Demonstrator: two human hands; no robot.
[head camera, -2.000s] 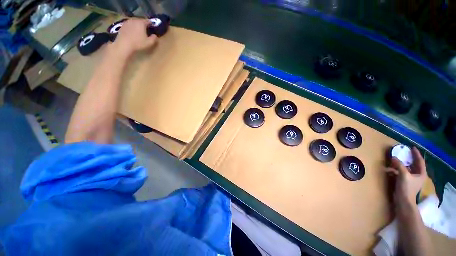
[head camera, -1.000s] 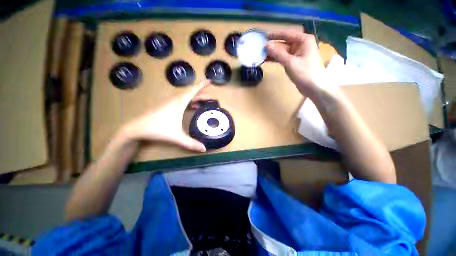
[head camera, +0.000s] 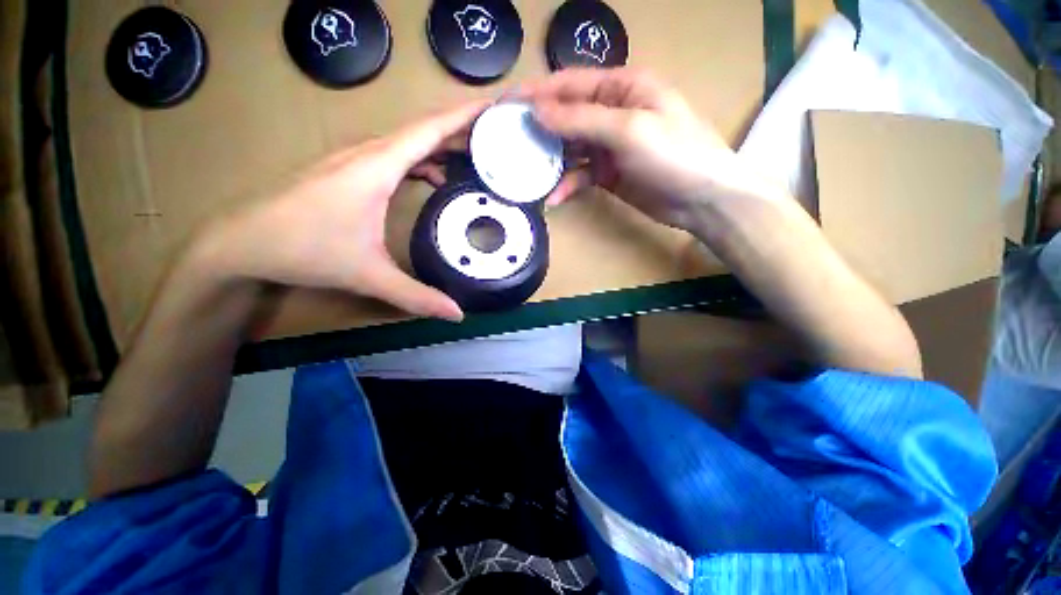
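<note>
A round black housing (head camera: 421, 250) with a pale ring, a dark centre hole and small dark dots lies face up near the front edge of the cardboard mat (head camera: 233, 128). My left hand (head camera: 332, 221) is wrapped around its left side, thumb at the front. My right hand (head camera: 634, 140) holds a cap (head camera: 515, 151) with its silvery-white underside showing, tilted over the far edge of the housing. The pale ring is still mostly uncovered. Whether cap and housing touch is unclear. The far side of the housing is hidden behind the cap and fingers.
Several black caps with light logos (head camera: 337, 38) lie in a row on the mat beyond my hands. An open carton (head camera: 902, 209) stands at the right, with a white sheet (head camera: 803, 87) beside it. Cardboard pieces (head camera: 35, 233) stand at the left. The green bench edge (head camera: 605, 312) runs in front.
My left hand has gone from the units at the far left to the housing on the mat. My right hand has brought the white-faced cap from the right to above the housing.
</note>
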